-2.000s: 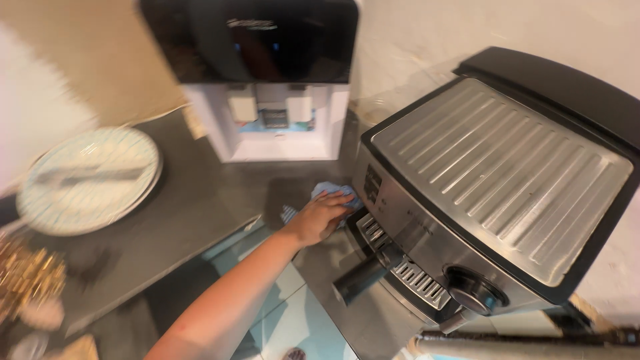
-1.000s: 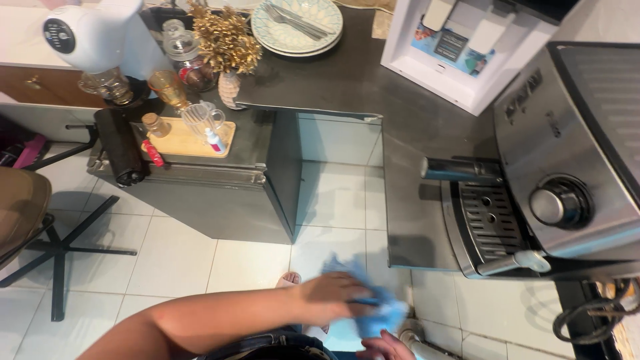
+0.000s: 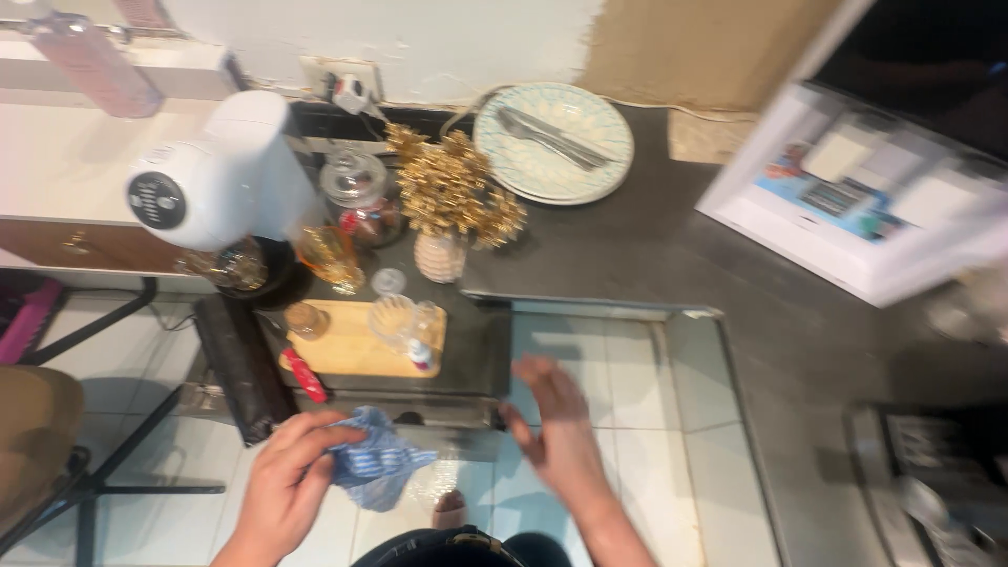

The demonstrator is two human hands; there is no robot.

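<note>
My left hand (image 3: 287,476) grips a crumpled blue striped cloth (image 3: 374,461) near the front edge of the dark counter. My right hand (image 3: 559,425) is empty, its fingers apart, over the gap between the two counter parts. Just beyond the cloth are a red object (image 3: 305,376), perhaps a packet or tool, and a light wooden tray (image 3: 354,358) holding a cork-coloured jar or lid (image 3: 306,320), a clear glass cup (image 3: 392,317) and a small white bottle (image 3: 420,354).
Behind stand a white coffee machine (image 3: 197,193), a glass jar (image 3: 354,185), a vase with golden flowers (image 3: 439,256) and plates with cutlery (image 3: 551,177). A white-and-black dispenser (image 3: 827,252) is at right, part of an espresso machine (image 3: 929,457) at lower right, a chair (image 3: 39,417) at left.
The view has swung left. The cloth, beside the espresso machine two seconds ago and over the floor one second ago, is now near the left counter. My hands have moved apart.
</note>
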